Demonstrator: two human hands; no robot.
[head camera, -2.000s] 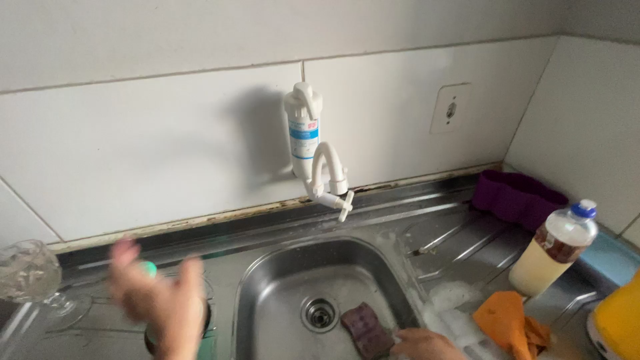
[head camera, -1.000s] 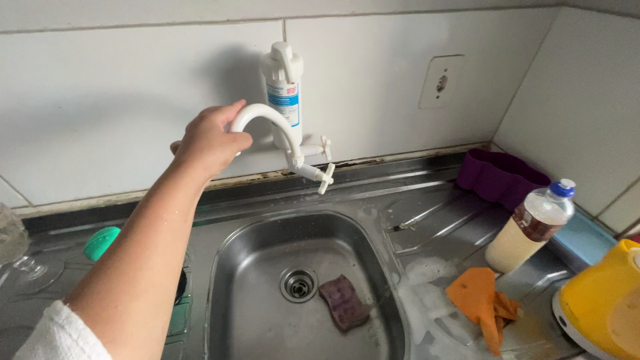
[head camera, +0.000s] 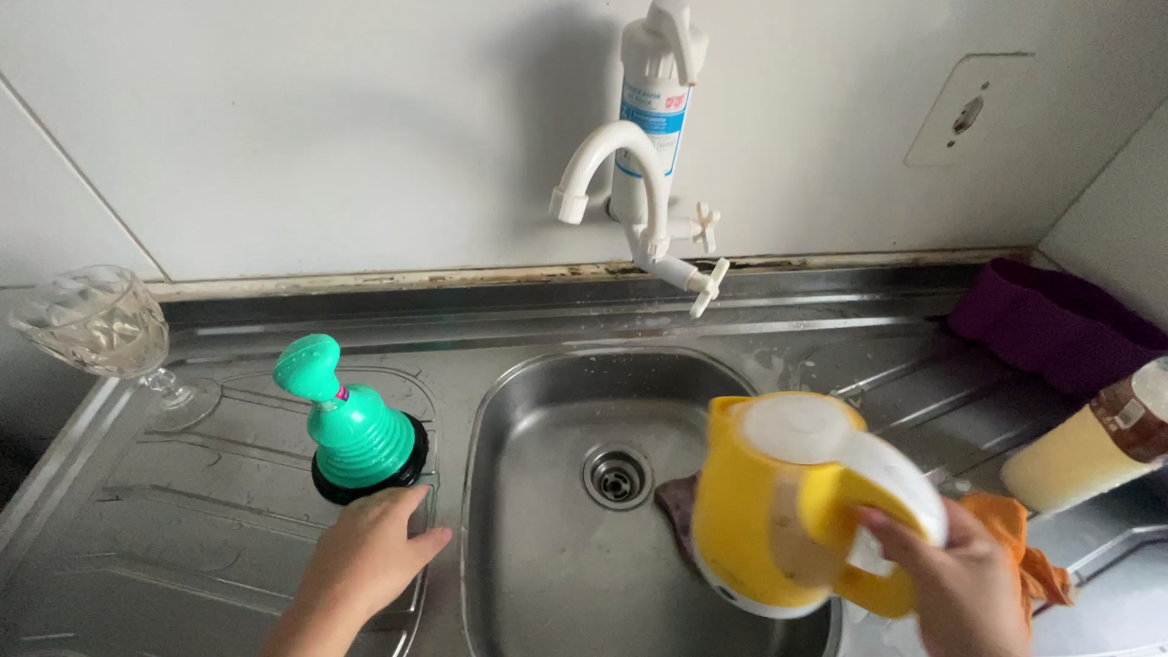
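Observation:
A yellow electric kettle with a white lid (head camera: 762, 511) hangs over the right part of the steel sink basin (head camera: 547, 584), its handle in my right hand (head camera: 972, 575). My left hand (head camera: 379, 543) is empty, thumb apart from the fingers, over the left drainboard, just in front of a green bellows plunger with a black rim (head camera: 362, 438). Behind the basin, the white swivel faucet (head camera: 616, 146) has its spout turned left; neither hand touches it. A purple-brown sponge (head camera: 677, 511) lies in the basin, partly hidden by the kettle.
A glass goblet (head camera: 109, 328) stands at the far left. On the right are a purple container (head camera: 1049, 324), a bottle of pale liquid (head camera: 1068, 465) and an orange cloth (head camera: 1004, 529). A white water filter (head camera: 650, 100) and a socket (head camera: 967, 114) are on the tiled wall.
My left hand has let go of the faucet spout and moved down beside the plunger. My right hand has come into view holding the kettle, which stood on the right counter.

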